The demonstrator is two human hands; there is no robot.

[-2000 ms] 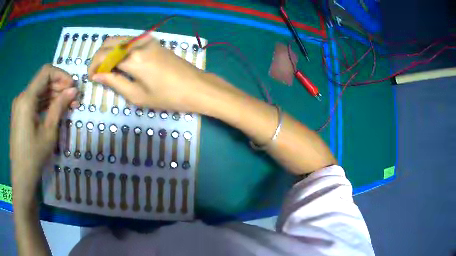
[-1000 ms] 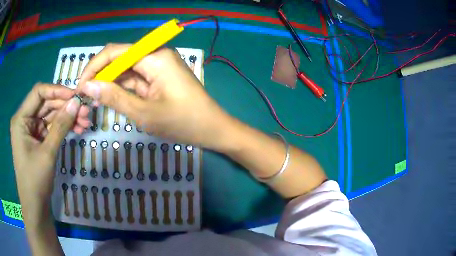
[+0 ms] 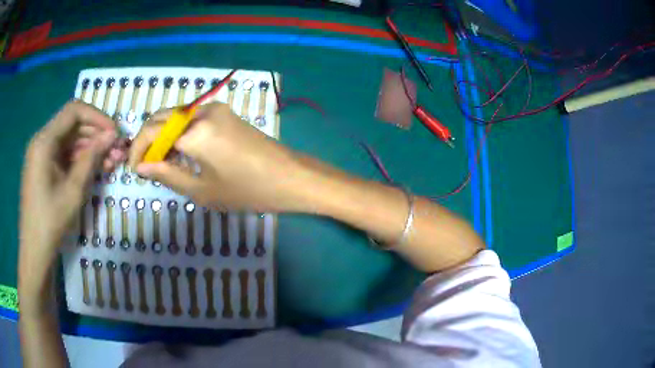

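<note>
A white component tray [image 3: 169, 257] with rows of brown dumbbell-shaped slots lies on the green mat, with tiny round silver and dark units at many slot ends. My right hand [image 3: 208, 151] is closed around a yellow probe pen [image 3: 169, 135] over the tray's upper left part; a red wire leaves its rear. My left hand [image 3: 68, 162] is beside it at the tray's left edge, its thumb and fingers brought together near the right fingertips. The fingertips are blurred, and whether the left hand pinches a tiny unit cannot be told.
To the right on the mat [image 3: 337, 266] lie a reddish-brown square [image 3: 395, 99], a red clip [image 3: 432, 124] and a thin dark probe [image 3: 411, 54]. Red and dark wires [image 3: 528, 75] tangle at upper right. A cream rod [image 3: 610, 95] lies at the right edge. A blue object [image 3: 506, 18] is behind.
The pen was raised and large in view one second ago; it is now lower and more upright. The hands are slightly apart, where they were touching. The view has shifted a little.
</note>
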